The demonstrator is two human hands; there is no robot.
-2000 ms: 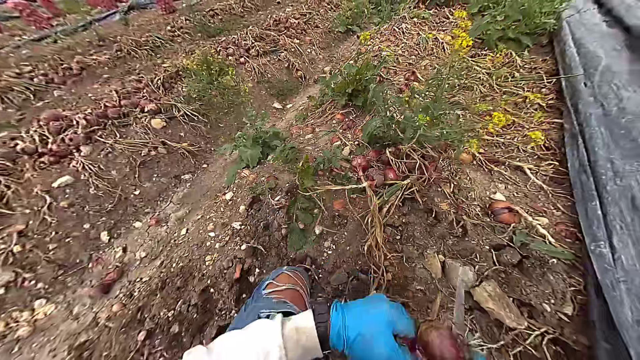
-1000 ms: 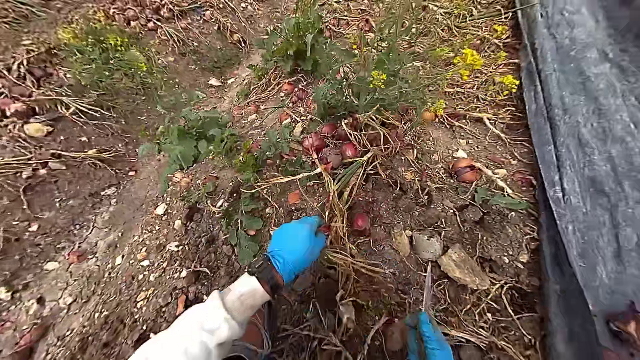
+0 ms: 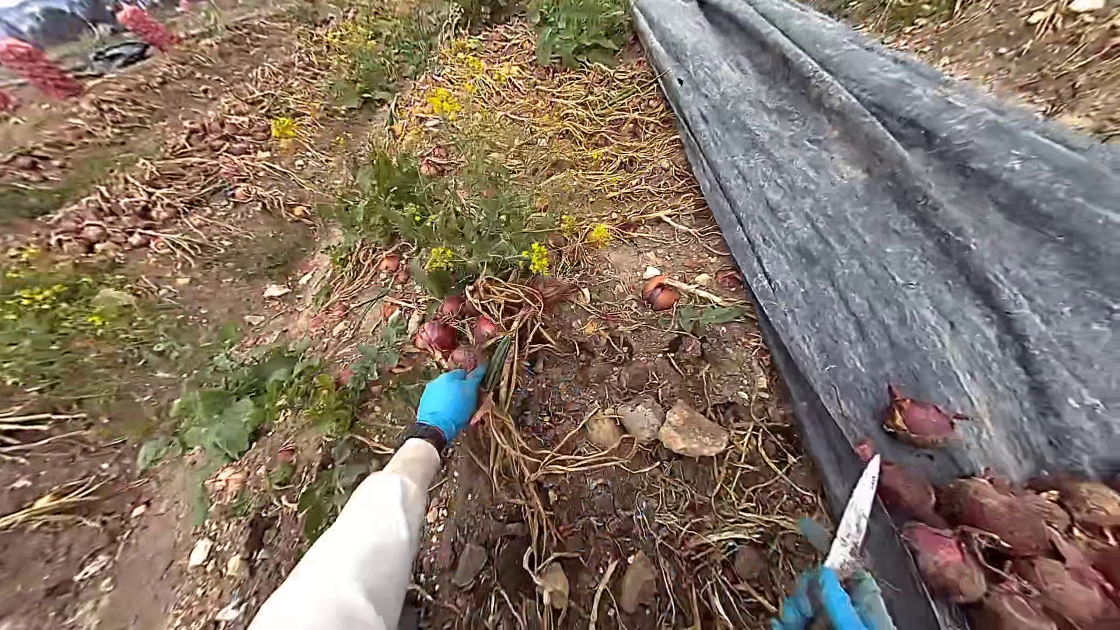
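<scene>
My left hand (image 3: 450, 404), in a blue glove with a dark band at the wrist, reaches to a small cluster of red onions (image 3: 437, 337) on the soil. Its fingers are at the lowest onion (image 3: 465, 358); whether they grip it cannot be told. Dry onion stalks (image 3: 516, 341) lie just right of the fingers. At the lower right, my right hand (image 3: 831, 599), also blue-gloved, holds a knife (image 3: 855, 516) with its blade pointing up. Right beside the blade, a pile of red onions (image 3: 1006, 525) rests on dark sheeting (image 3: 884, 245).
Stones (image 3: 691, 430) lie in the soil between my hands. A lone onion (image 3: 660, 293) sits farther ahead, near the sheeting's edge. Leafy weeds with yellow flowers (image 3: 444, 102) grow beyond the cluster. Red mesh sacks (image 3: 39, 68) stand at the far left.
My left hand has moved forward to the onion cluster. The knife is now beside the sheeting. The view has swung right, bringing the onion pile into sight.
</scene>
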